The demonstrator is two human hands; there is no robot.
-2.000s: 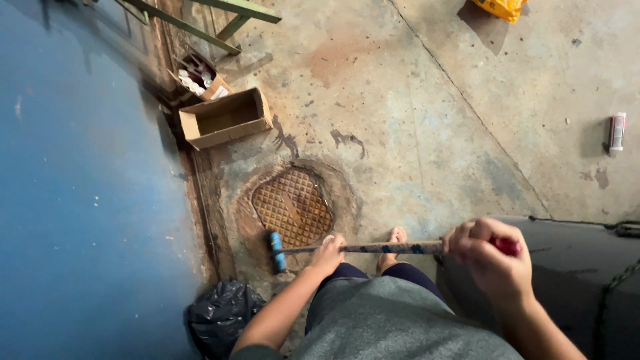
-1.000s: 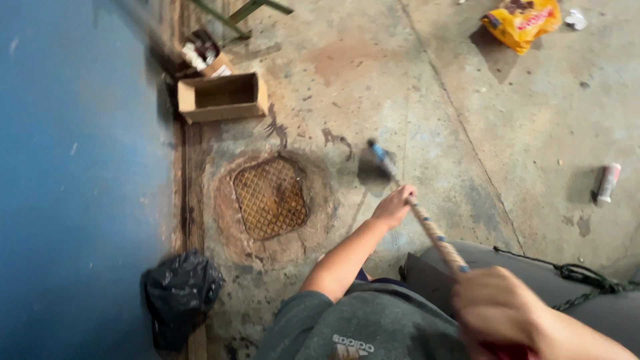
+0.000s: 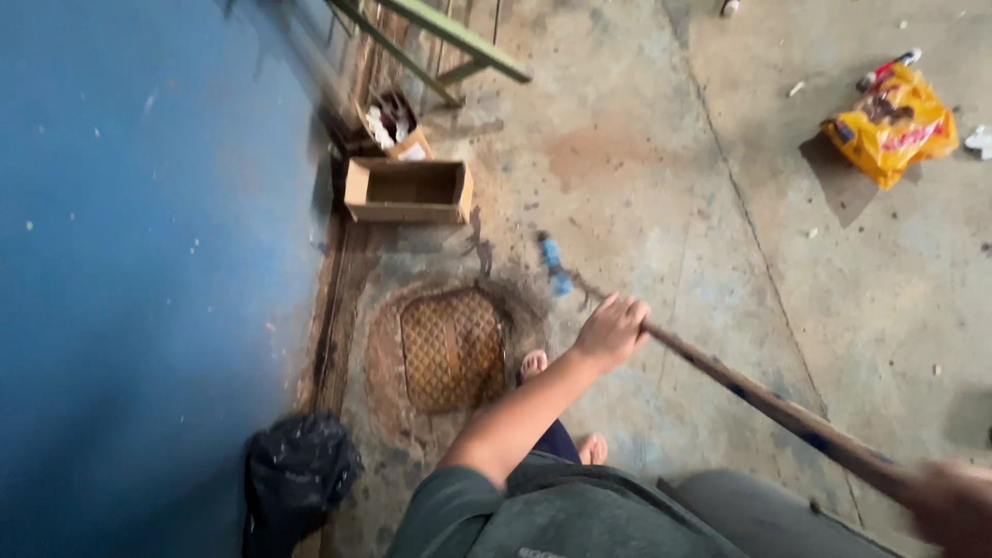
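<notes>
A long wooden pole [image 3: 744, 387] slants from the blue head [image 3: 554, 266] of a broom or brush, near the middle of the view, down to the lower right. My left hand [image 3: 614, 329] is closed around the pole a short way behind that head. At the right edge my right hand [image 3: 957, 504], blurred and partly cut off, grips the pole's other end. Left of the blue head, a rusty metal cover [image 3: 453, 349] with a diamond pattern is set in the concrete floor. The head's bristles cannot be made out.
An open cardboard box [image 3: 407, 211] and a smaller carton [image 3: 411, 145] with things in it sit by the blue wall [image 3: 155, 232]. Green metal legs [image 3: 457, 35] stand above them. A black plastic bag [image 3: 298, 465] lies lower left, a yellow plastic bag [image 3: 891, 132] upper right.
The blue head was beside the metal cover's lower left two seconds ago; now it is at the cover's upper right. Both hands have stayed on the pole, which now slants.
</notes>
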